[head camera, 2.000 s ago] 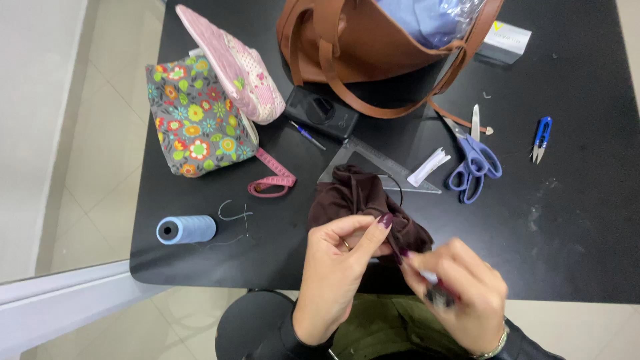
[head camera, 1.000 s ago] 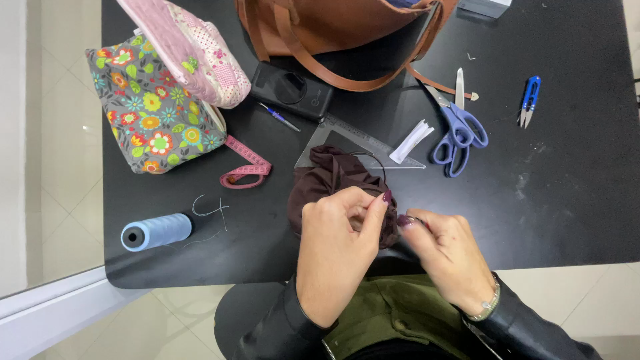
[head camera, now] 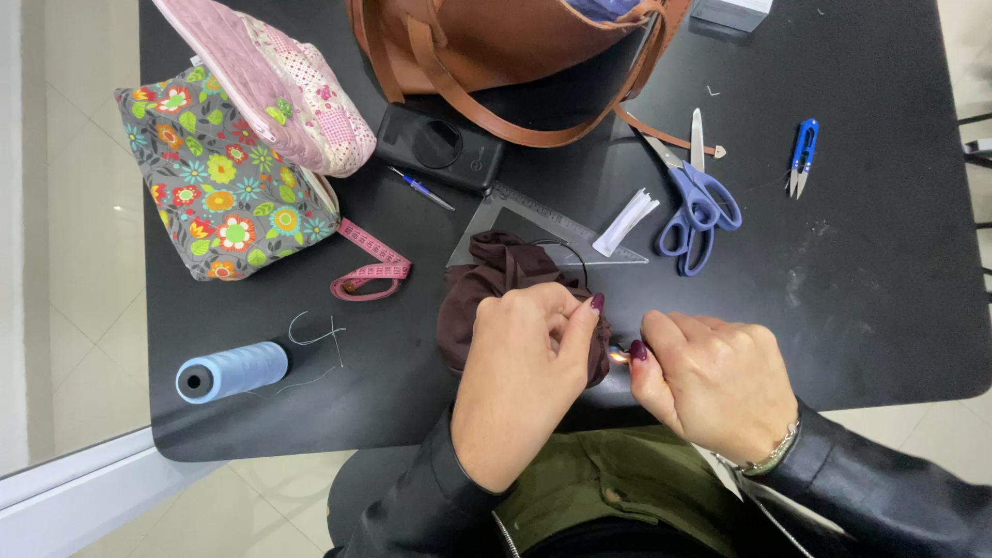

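Dark brown fabric (head camera: 473, 310) lies bunched at the table's front edge, with a thin dark cord (head camera: 577, 260) looping out at its upper right. My left hand (head camera: 527, 364) pinches the fabric's right side between thumb and fingers. Close to its right, my right hand (head camera: 713, 372) is closed on a small shiny metal item (head camera: 618, 355), mostly hidden in the fist; its kind cannot be told. The item's bright tip points at the fabric's gathered edge. Behind the fabric lies a clear plastic set square (head camera: 535, 213), partly covered by it.
Around the work lie purple-handled scissors (head camera: 697, 205), blue thread snips (head camera: 804, 159), a white packet (head camera: 626, 222), a blue pen (head camera: 421, 188), a black device (head camera: 438, 147), a pink tape measure (head camera: 380, 269), a blue thread spool (head camera: 232, 372), a floral pouch (head camera: 225, 186), a pink quilted pouch (head camera: 302, 93) and a brown leather bag (head camera: 496, 46).
My right hand was blurred two seconds ago over a dark item; now it is a closed fist beside the fabric, with a shiny tip showing. My left hand keeps its pinch on the fabric.
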